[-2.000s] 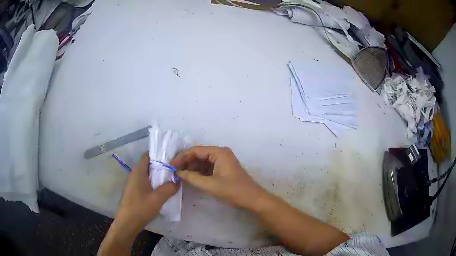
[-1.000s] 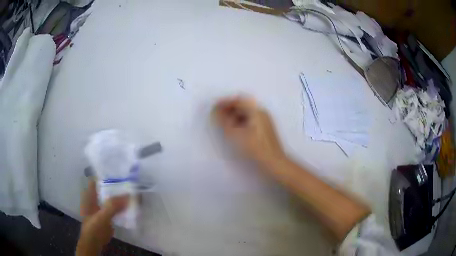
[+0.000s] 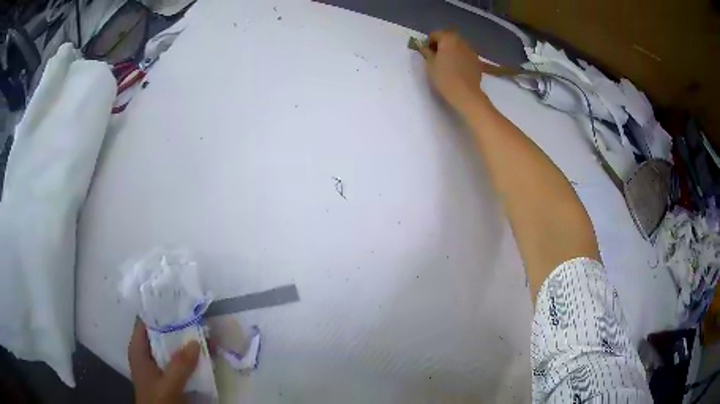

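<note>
My left hand (image 3: 166, 367) at the lower left grips a bundle of white strips (image 3: 170, 288) with a blue tie (image 3: 180, 322) around it. A curled white piece with a blue-purple edge (image 3: 246, 351) lies beside the bundle; whether it joins the tie is unclear. The grey metal ruler (image 3: 256, 301) lies on the white table (image 3: 316, 237), its left end hidden by the bundle. My right hand (image 3: 454, 69) reaches to the far table edge, with its fingers closed on a narrow brown strip (image 3: 417, 44) that shows on both sides of the hand.
A large white cloth (image 3: 59, 189) lies at left. White and grey cloth pieces (image 3: 616, 118), a brownish pad (image 3: 649, 193) and a scrap heap (image 3: 691, 241) line the right. The dark iron (image 3: 669, 355) is partly cut off at lower right, beyond my patterned sleeve (image 3: 588, 339).
My right hand has left the tie and moved to the far edge, onto the brown strip. My left hand has carried the bundle left. The view has shifted; my arm now hides the flat white pieces.
</note>
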